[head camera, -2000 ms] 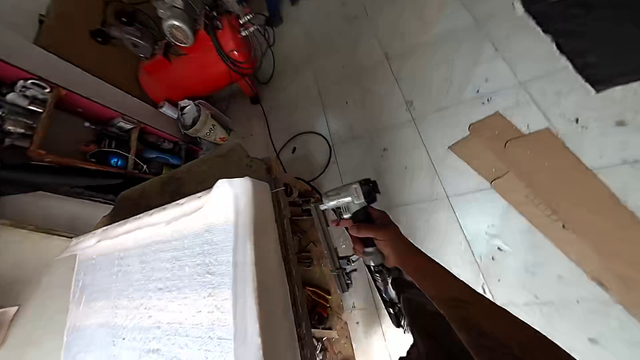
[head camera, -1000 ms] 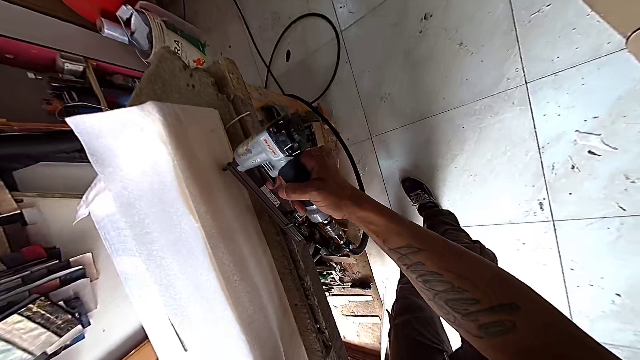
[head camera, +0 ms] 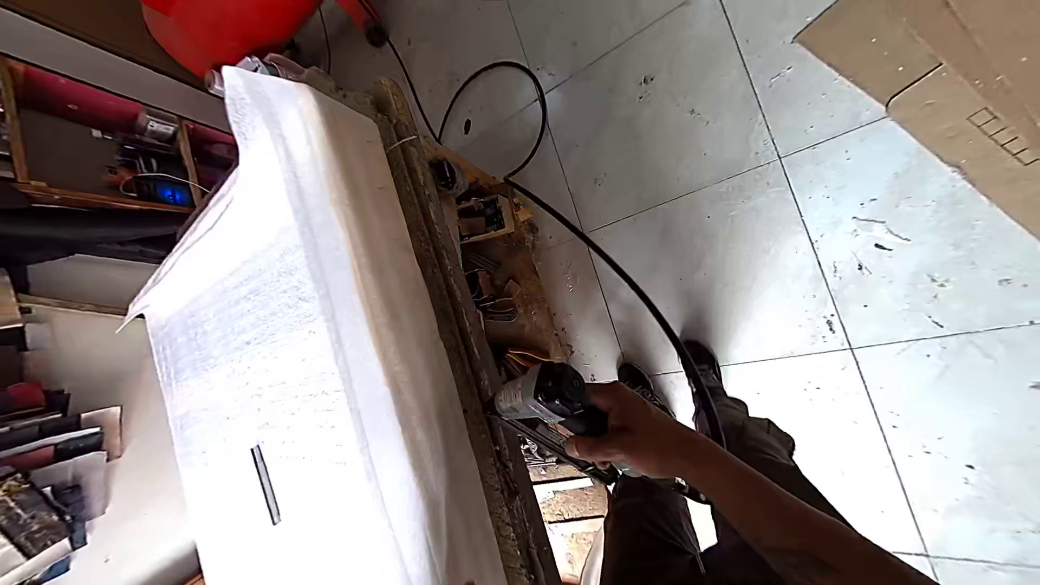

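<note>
My right hand (head camera: 630, 431) is closed around the handle of a pneumatic stapler (head camera: 544, 402) with a silver and black body. The tool's nose is at the edge of a worn bench, close beside a long piece draped in thin white fabric (head camera: 325, 325). A black air hose (head camera: 617, 276) loops on the floor and runs back toward the tool. A dark narrow strip (head camera: 266, 485), perhaps staples, lies on the fabric. My left hand is not in view.
A wooden tray under the bench edge (head camera: 520, 276) holds small parts. Sheets of cardboard (head camera: 967, 89) lie on the tiled floor. A red tank (head camera: 227, 32) stands at the upper left, near shelves with tools (head camera: 106, 195). Material samples (head camera: 57, 463) are stacked at the left.
The right hand has moved the stapler along the bench edge toward my legs. One second ago it was farther up the bench. The view has shifted.
</note>
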